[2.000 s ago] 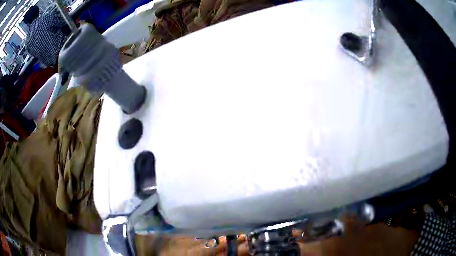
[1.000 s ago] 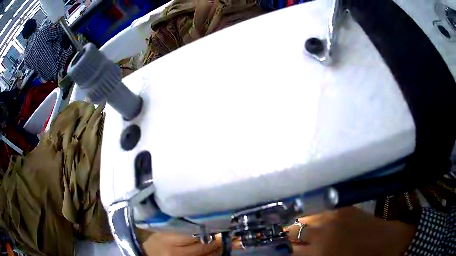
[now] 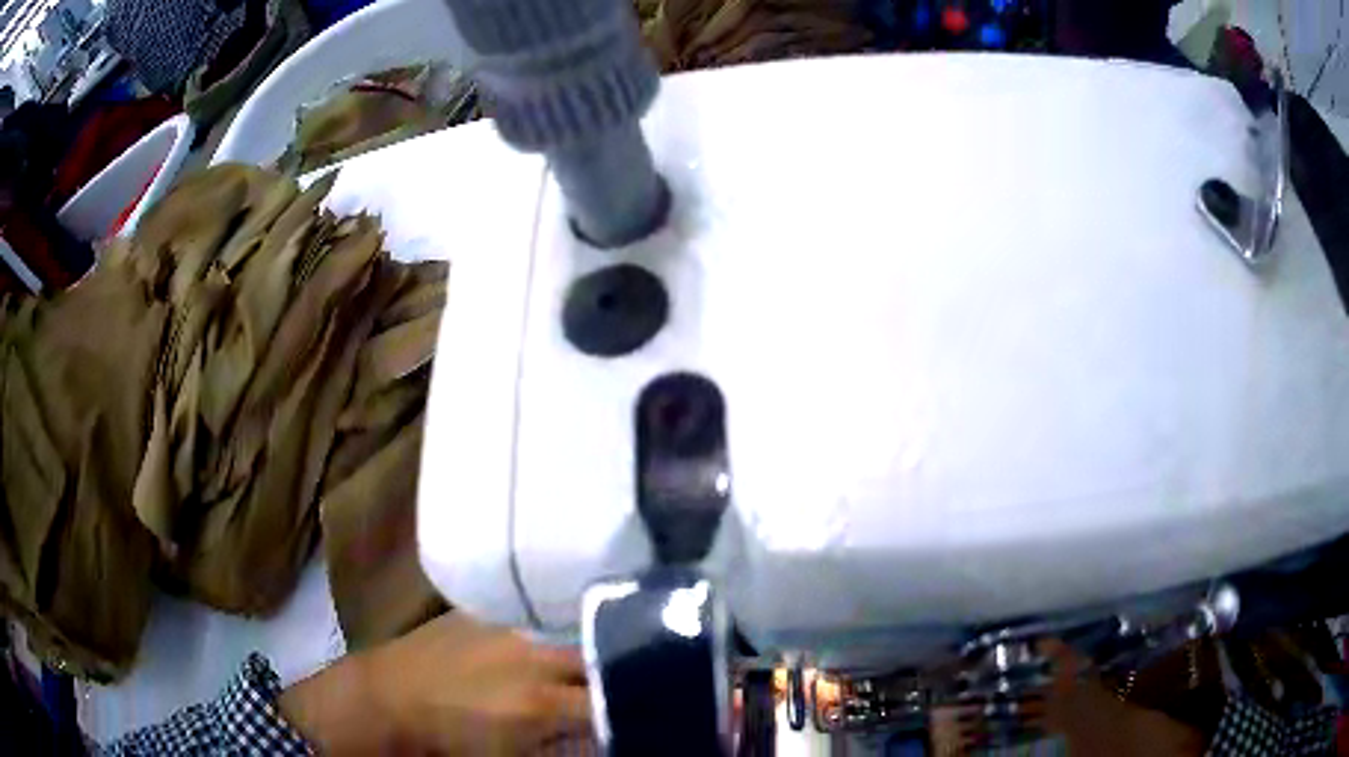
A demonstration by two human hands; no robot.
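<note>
The white sewing machine head (image 3: 947, 340) fills the middle and right of the view. Its shiny take-up lever guard (image 3: 658, 666) stands at the near left end. My left hand (image 3: 459, 688) lies low, left of the guard, at the near edge of a khaki-brown panel (image 3: 388, 540); its fingers are hidden behind the guard. My right hand (image 3: 1095, 710) is at the bottom, mostly hidden behind the metal tension parts (image 3: 1006, 673). The needle and presser foot are hidden, and I cannot tell what either hand holds.
A large ruffled heap of brown panels (image 3: 222, 399) lies at left on the white table (image 3: 281, 636). A white tub (image 3: 296, 89) with brown cloth stands behind. The grey ribbed knob (image 3: 570, 74) rises from the head. Brown zippers (image 3: 1272, 666) lie at lower right.
The view has shifted, so the machine's left end sits further right. My left hand and checked sleeve now show left of the guard. My right hand is more hidden.
</note>
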